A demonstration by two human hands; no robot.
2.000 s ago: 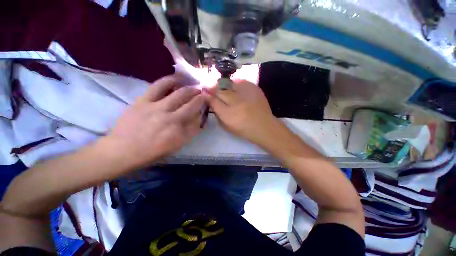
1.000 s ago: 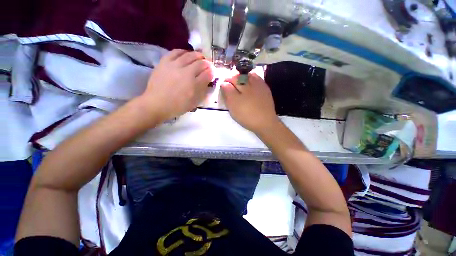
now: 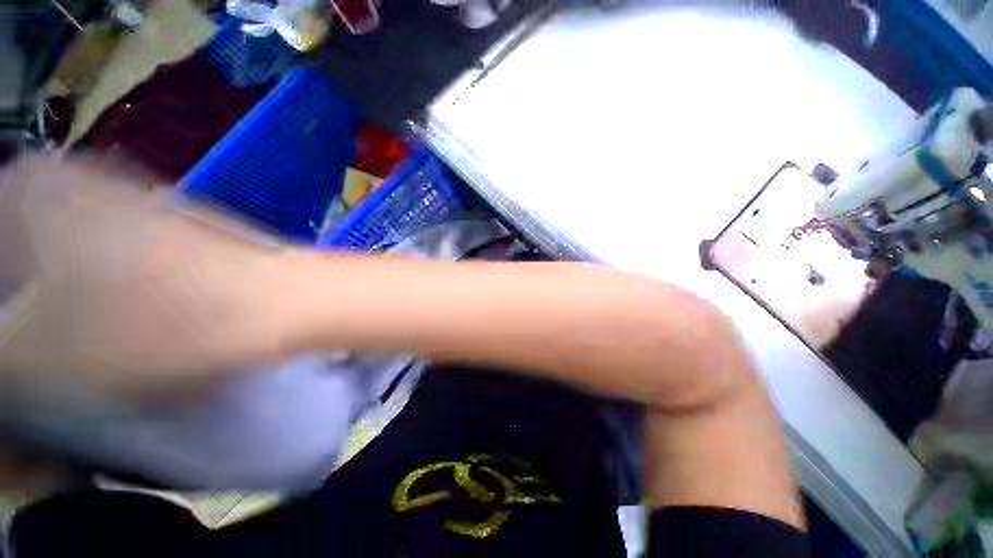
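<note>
My right arm reaches across the view to the left. My right hand [image 3: 120,289] is strongly blurred at the left, so its fingers and grip cannot be made out. A blurred pale cloth [image 3: 261,425] lies just below the hand; whether it is held cannot be told. My left hand cannot be made out. The sewing machine head [image 3: 926,164] stands at the right, with its needle plate [image 3: 789,245] showing beside it and neither hand there.
The white table [image 3: 653,120] spans the upper middle, its front edge slanting down right. Blue crates [image 3: 267,158] stand left of it, holding red and yellowish pieces. Maroon cloth [image 3: 180,120] lies at upper left. A black pad [image 3: 898,349] and green packet [image 3: 947,518] are at right.
The view has swung left, so the machine now sits at the right. My right hand has left the needle area and moved far left. My left hand is no longer distinguishable.
</note>
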